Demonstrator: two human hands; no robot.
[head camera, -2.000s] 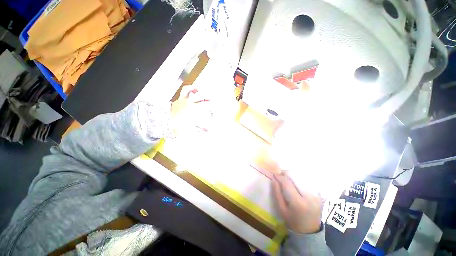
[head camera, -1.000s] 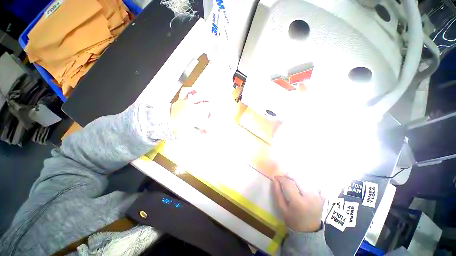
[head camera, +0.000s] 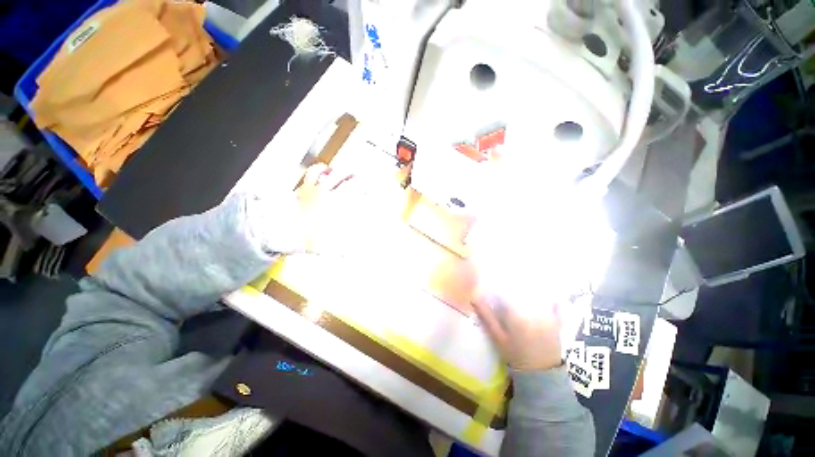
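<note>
The sewing template (head camera: 357, 353), a white board with yellow tape edges and brown slots, lies under the machine head (head camera: 527, 98). Lamp glare washes out its middle. An orange fabric panel (head camera: 451, 278) lies on it, its outline mostly lost in glare. My left hand (head camera: 313, 201) rests on the board's left part, largely overexposed; whether it holds anything cannot be told. My right hand (head camera: 520, 330) lies at the panel's right lower edge, fingers forward on the fabric, and its grip is unclear. Several labels (head camera: 585, 368) with black lettering lie right of my right hand.
A blue crate (head camera: 63, 143) of orange panels (head camera: 116, 85) stands at the upper left. White thread waste (head camera: 304, 37) lies on the dark table (head camera: 192, 143). Grey-brown fabric (head camera: 27, 210) is at the far left. A grey-framed screen (head camera: 743, 236) stands at the right.
The view has shifted, so the machine head sits further left and the screen shows more fully. My right hand has moved slightly forward along the panel. My left hand stays in about the same place.
</note>
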